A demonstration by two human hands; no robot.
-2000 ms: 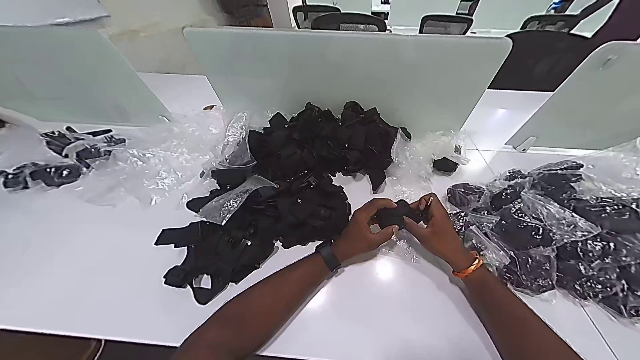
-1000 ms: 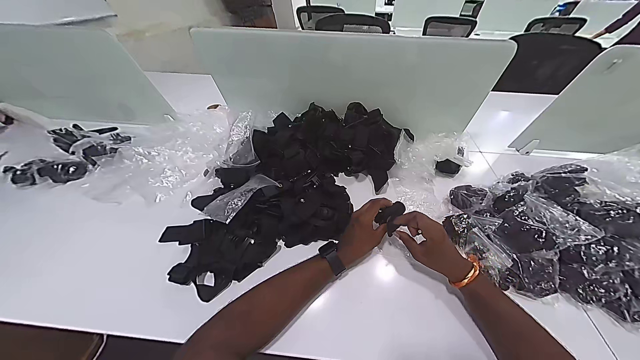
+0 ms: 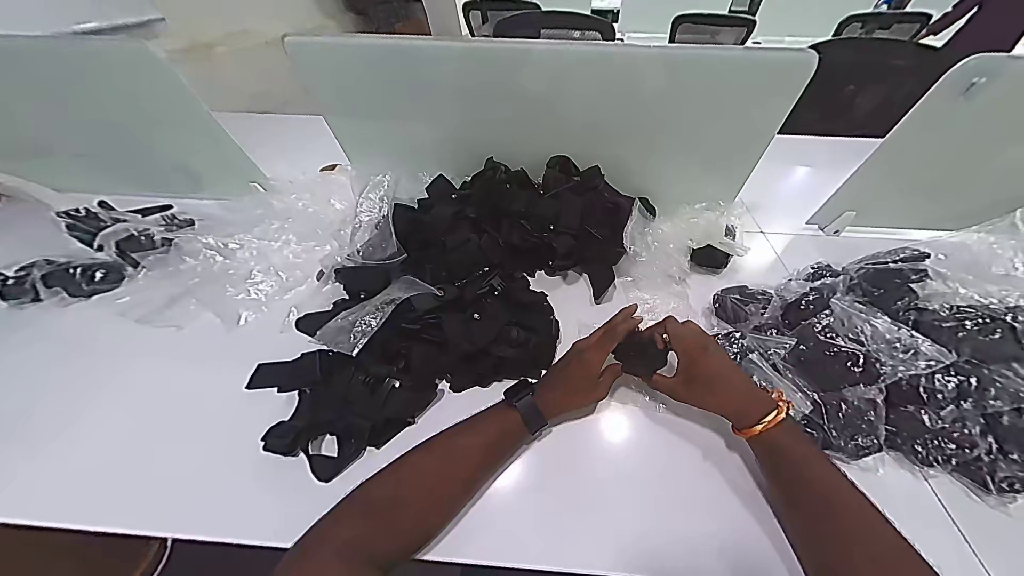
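Observation:
A small bundle of black fabric strap (image 3: 642,353) is held between my two hands, over the white table right of centre. My left hand (image 3: 582,370), with a dark watch at the wrist, grips its left side. Fingers of my right hand (image 3: 694,370), with an orange bracelet at the wrist, close on its right side. Left of and beyond my hands lies a large heap of black straps (image 3: 504,240), some with metal parts. Clear plastic film (image 3: 656,280) lies just beyond the bundle. What exactly the straps belong to, I cannot tell.
Clear plastic bags with black items (image 3: 840,344) crowd the right side. More clear plastic bags (image 3: 264,248) and bagged black items (image 3: 88,276) lie at the left. Frosted partition panels (image 3: 544,112) stand along the back, with office chairs (image 3: 552,26) behind. A person's arm (image 3: 952,18) shows at the upper right.
Two seconds ago the black strap was more stretched out between my hands; now it is a compact bundle. My right hand has shifted around it. The heaps look the same.

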